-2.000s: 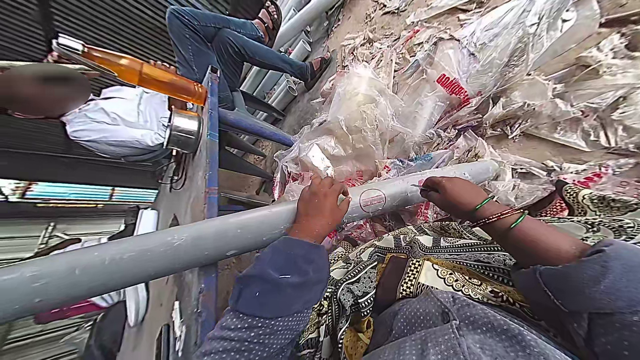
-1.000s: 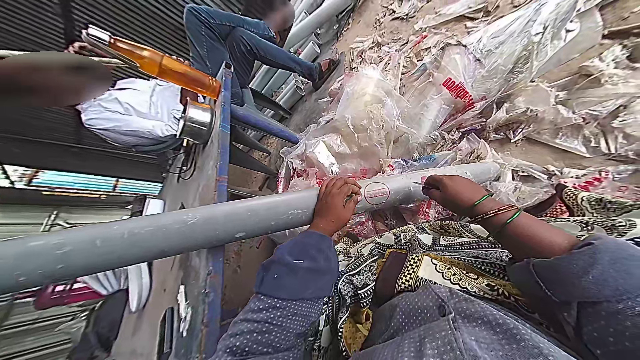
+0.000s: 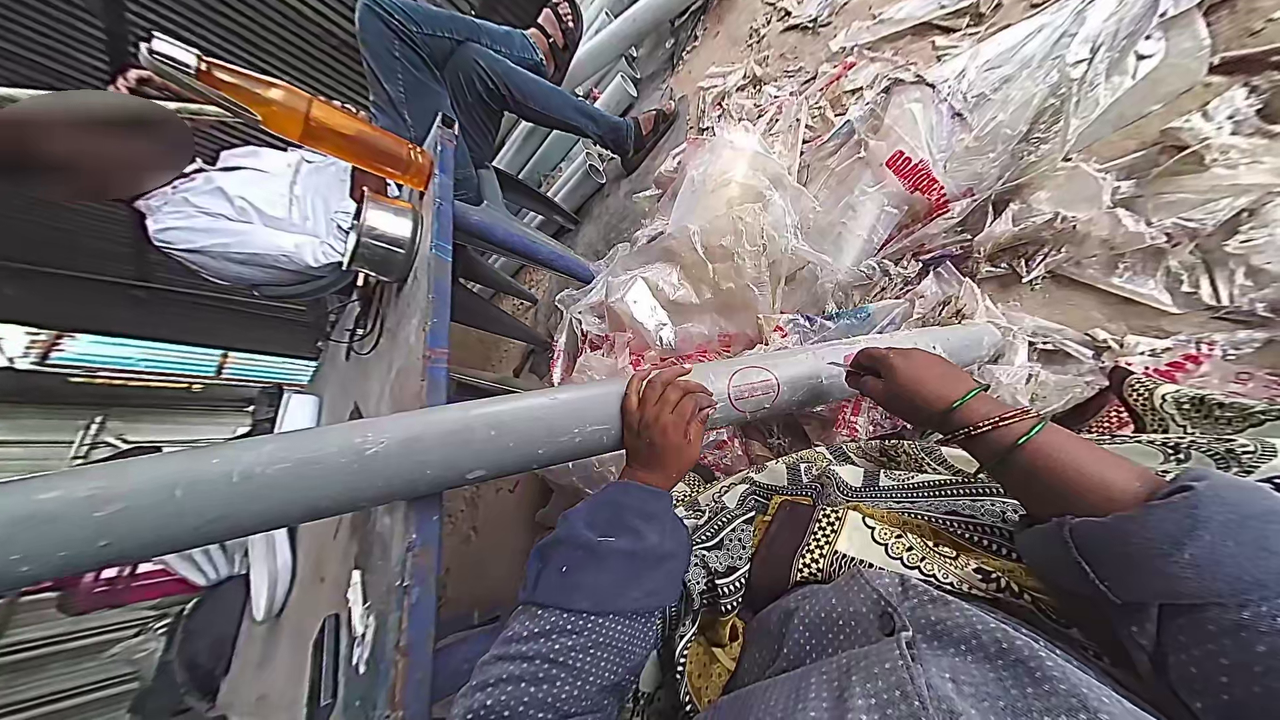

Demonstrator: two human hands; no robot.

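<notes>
A long grey plastic pipe [image 3: 480, 440] runs from the left edge across the blue-edged table to the plastic sheeting on the right. My left hand [image 3: 664, 425] lies over the pipe with its fingers curled on top, just left of a red circular mark printed there. Right of that mark, my right hand [image 3: 905, 383] is closed near the pipe, pinching a small thin object whose tip points left; its kind cannot be told. Green and brown bangles circle my right wrist.
Crumpled clear plastic sheeting [image 3: 750, 230] covers the ground ahead. The table [image 3: 385, 640] bears a steel pot [image 3: 384, 237] and a bottle of orange liquid [image 3: 315, 122]. Two people sit beyond, near more grey pipes [image 3: 590, 165] and a blue-legged piece of furniture [image 3: 520, 240].
My left hand has pulled its raised fingers in and now rests on the pipe; a white patch beside it two seconds ago lies in the sheeting. My right hand stays near the same spot.
</notes>
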